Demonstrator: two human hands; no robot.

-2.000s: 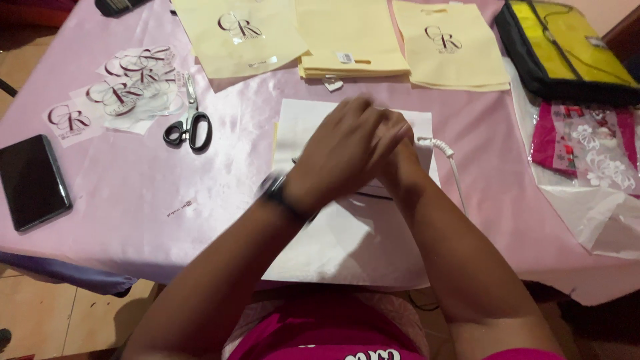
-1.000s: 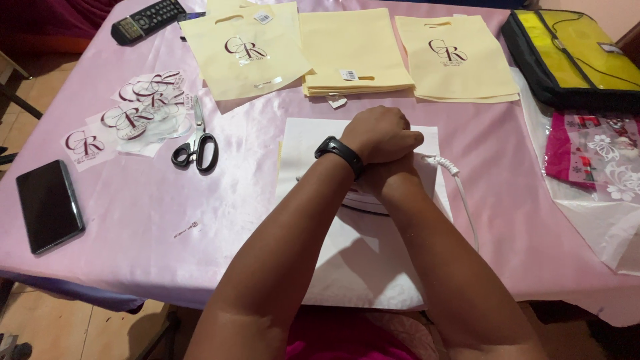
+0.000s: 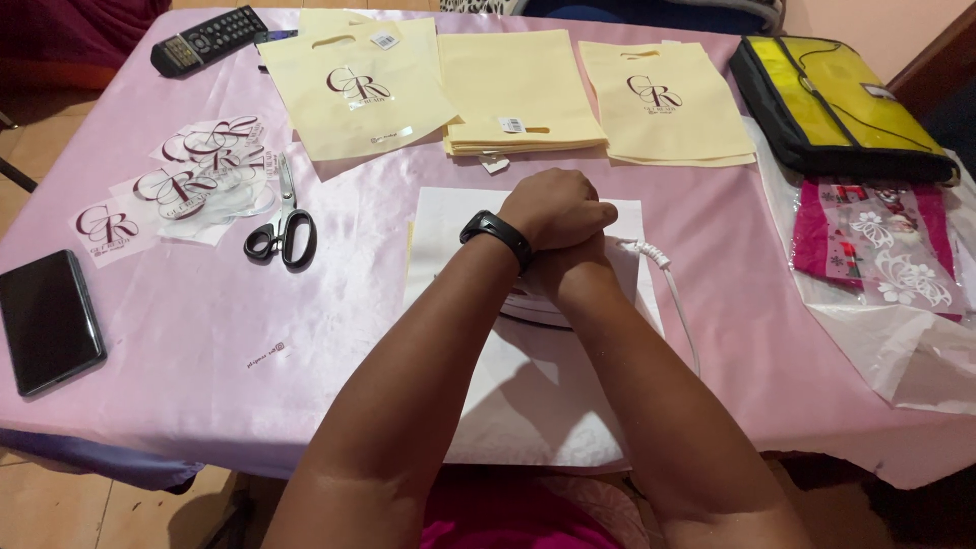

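Observation:
A clothes iron lies flat on white paper, its cord leaving to the right. My right hand is wrapped round the iron's handle, mostly hidden. On top of it rests my left hand, with a black watch on the wrist; its fingers are folded over the right hand. An edge of something cream-coloured shows at the paper's left side. Beyond the paper lie a printed cream bag, a stack of cream bags and another printed bag.
Black-handled scissors lie left of the paper, beside several printed transfer sheets. A tablet or phone is at the far left, a remote control at the back. A yellow and black case and plastic packets lie at the right.
The view has shifted. My hands stay stacked over the iron; the left hand looks less blurred than two seconds ago. The things around the paper have not plainly moved.

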